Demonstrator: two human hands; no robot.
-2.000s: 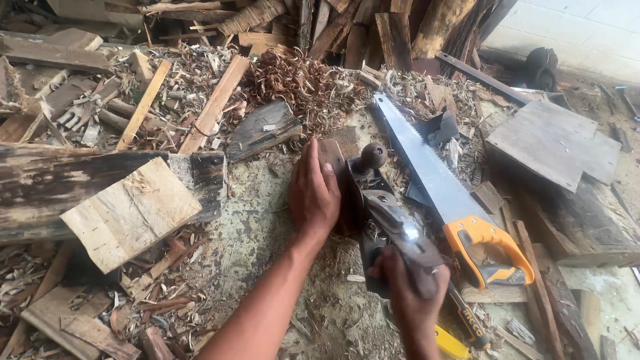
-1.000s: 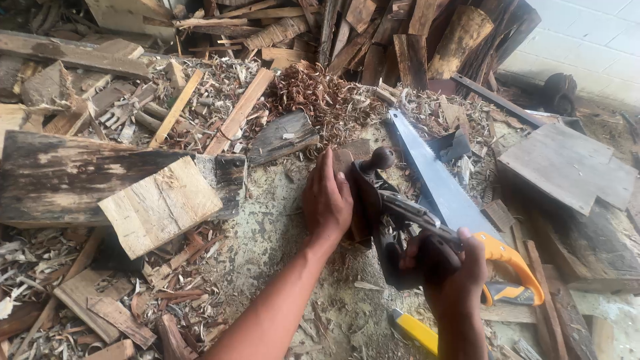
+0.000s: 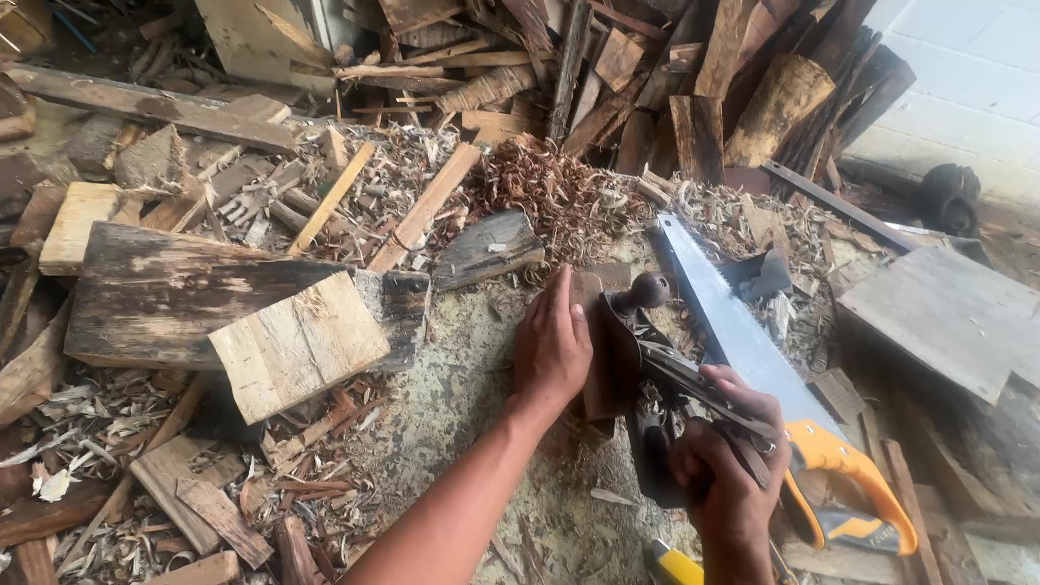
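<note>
My right hand [image 3: 727,455] is closed around the rear handle of a metal hand plane [image 3: 650,382], which is tipped on its side with its round front knob toward the far end. My left hand [image 3: 552,345] lies flat, fingers together, along the left side of a reddish-brown wood block [image 3: 593,349], pressing on it. The plane's sole faces the block's right side; whether they touch is hard to tell. Just right of the plane lies a handsaw [image 3: 743,341] with an orange handle. A yellow tool [image 3: 678,566], partly cut off, lies near my right wrist.
A pale wood block [image 3: 301,345] rests on a dark weathered board [image 3: 195,301] at left. Reddish shavings [image 3: 552,195] are heaped beyond my hands, before stacked firewood [image 3: 772,106]. A grey flat board [image 3: 946,313] lies at right. Scraps and chips surround the worn work surface [image 3: 455,406].
My right hand and the plane have turned; the plane now leans more onto its side against the block's right. My left hand stays beside the block. The view has shifted somewhat.
</note>
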